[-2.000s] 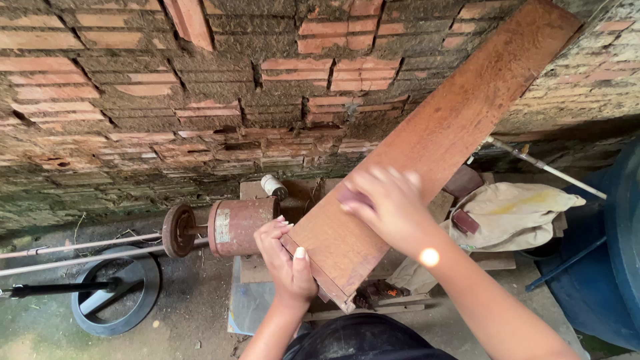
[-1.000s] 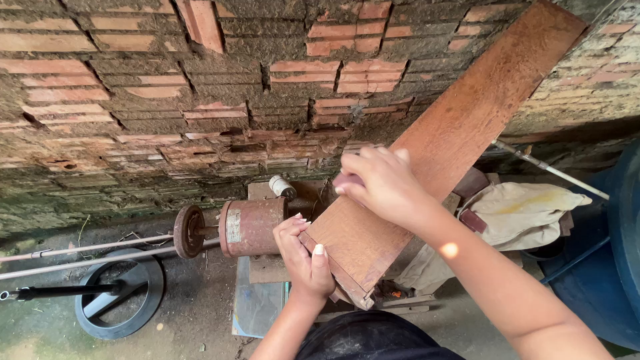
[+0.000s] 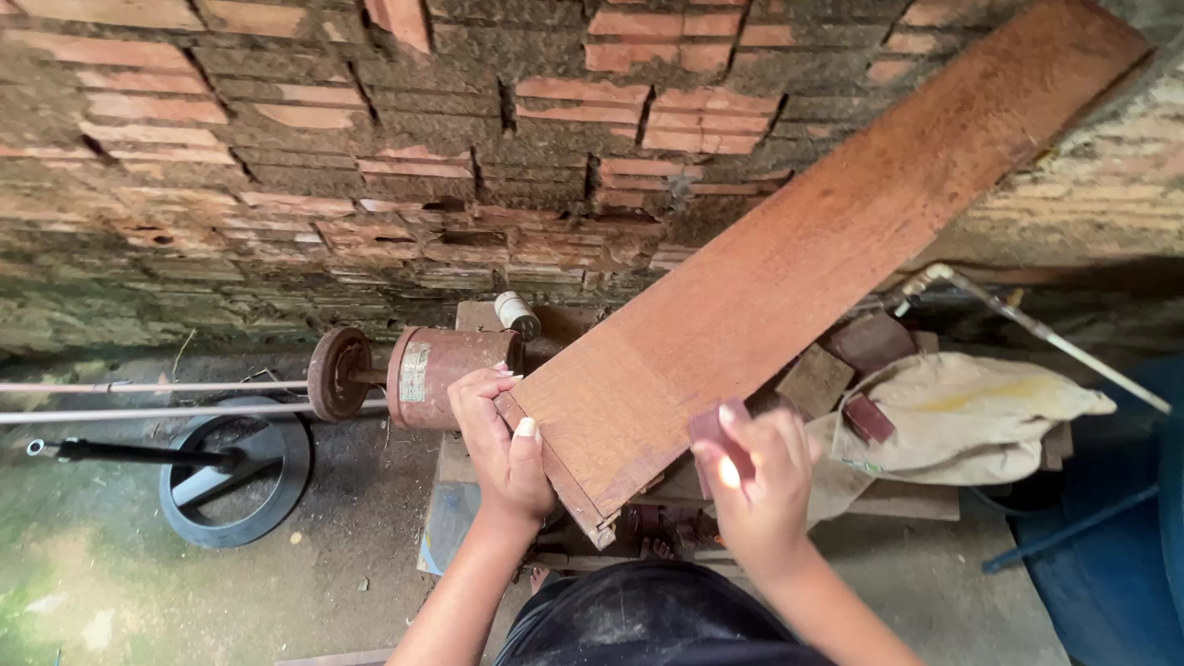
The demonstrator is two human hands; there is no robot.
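Observation:
A long reddish-brown wooden board (image 3: 740, 277) slants from the lower middle to the upper right, its near end toward my body. My left hand (image 3: 504, 444) grips the board's near left corner, thumb on the top face and fingers at the edge. Between the fingers and thumb of my right hand (image 3: 763, 472) is a dark red sanding block or folded abrasive (image 3: 717, 444), at the board's right edge. The board's near end has a joined strip with a chipped corner. What supports the board underneath is mostly hidden.
A rusty electric motor (image 3: 453, 370) with a pulley sits left of the board. A brick wall (image 3: 416, 139) runs behind. To the right lie a beige cloth (image 3: 962, 416), wood blocks (image 3: 814, 379) and a blue barrel (image 3: 1101, 555). A round black base (image 3: 236, 472) stands on the floor at left.
My right hand has moved from over the board's face to its right edge, still holding the dark red piece. My left hand remains at the near corner.

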